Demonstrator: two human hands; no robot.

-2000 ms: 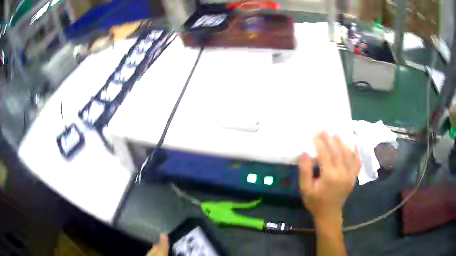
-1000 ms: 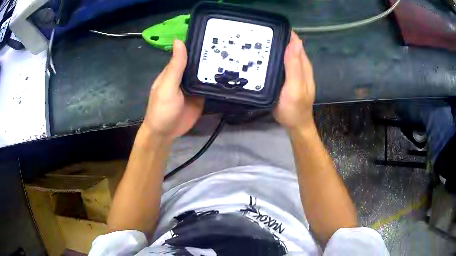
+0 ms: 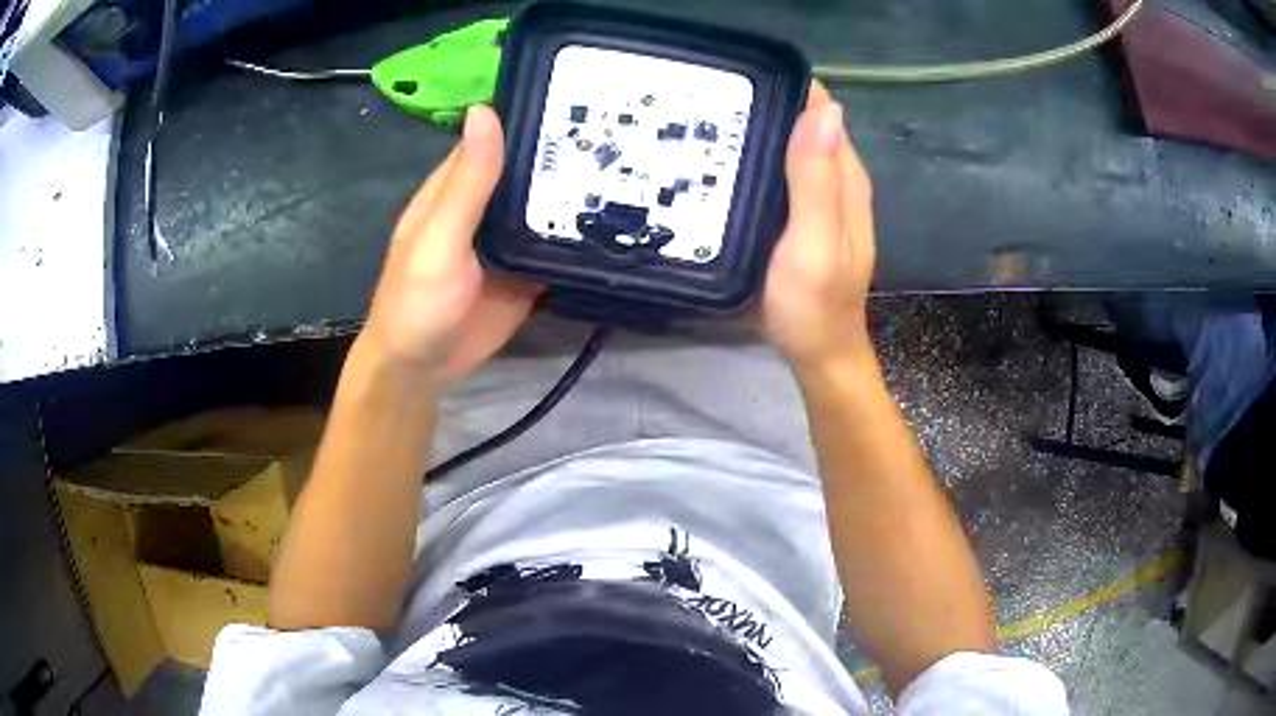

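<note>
A square black housing [image 3: 641, 157] with a white circuit board and dark chips inside is held up in front of me, open face towards the camera. My left hand [image 3: 445, 266] grips its left side, thumb along the edge. My right hand [image 3: 826, 231] grips its right side. The fingers under the housing are hidden. A thick black cable [image 3: 539, 409] hangs from its lower edge across my lap. The green air blow gun [image 3: 441, 74] lies on the dark bench mat [image 3: 280, 210], partly hidden behind the housing, with its thin metal nozzle pointing left.
A pale air hose [image 3: 980, 66] runs right along the mat. A red-brown board [image 3: 1210, 77] lies at the upper right. A thin black cord [image 3: 157, 154] lies at the upper left beside a white tabletop [image 3: 49, 259]. An open cardboard box [image 3: 182, 546] stands under the bench. A stool and dark clothing show at the right.
Two seconds ago my right hand was on the white machine top and the housing was low in view. Now both hands hold it. Since one second ago it has shifted slightly left and up in view.
</note>
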